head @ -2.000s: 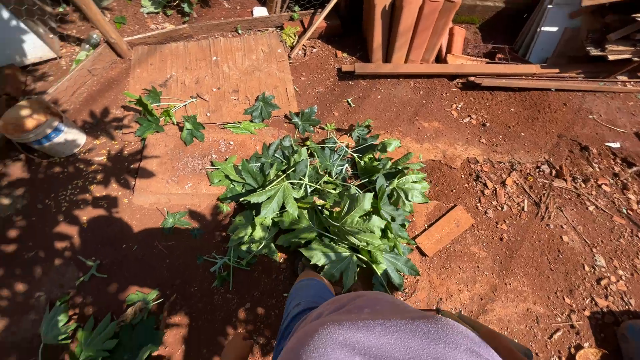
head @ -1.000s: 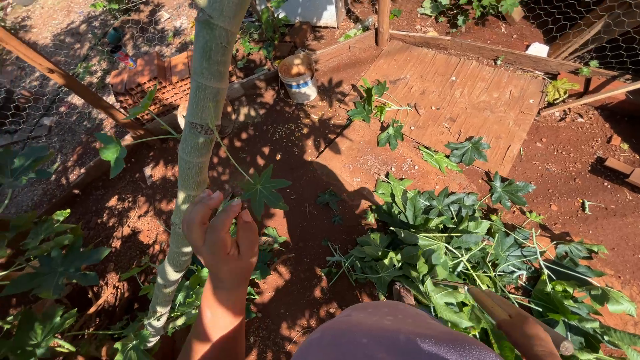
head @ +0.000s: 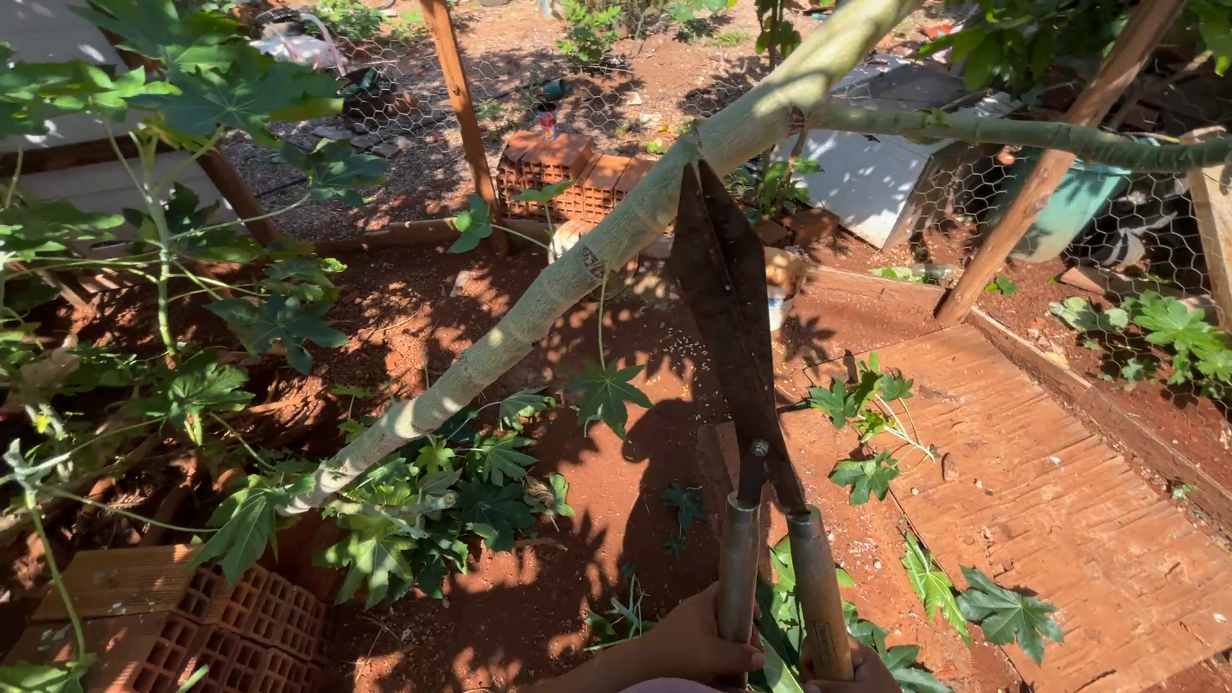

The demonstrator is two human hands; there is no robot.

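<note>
A pair of garden shears [head: 736, 289] with dark, rusty blades points up and away from me, its tips at the pale green trunk [head: 539, 298] of a leaning plant; whether they touch it I cannot tell. My left hand [head: 707, 635] grips the left metal handle, and my right hand [head: 852, 672], partly cut off by the bottom edge, is on the right handle. The blades are nearly closed. One lobed leaf [head: 608, 397] hangs from the trunk on a thin stalk. A side branch [head: 1011, 135] runs off to the right.
Wire mesh fencing [head: 395, 96] with wooden posts [head: 1068, 154] crosses the background. Hollow bricks [head: 577, 178] stand behind the trunk, more bricks [head: 231, 616] at lower left. A wooden board [head: 1078, 481] lies on the red soil at right, with cut leaves [head: 1011, 616] on it.
The view has swung up and left. My left hand, near the trunk one second ago, is now on a shears handle. The shears' blades have come up to the trunk.
</note>
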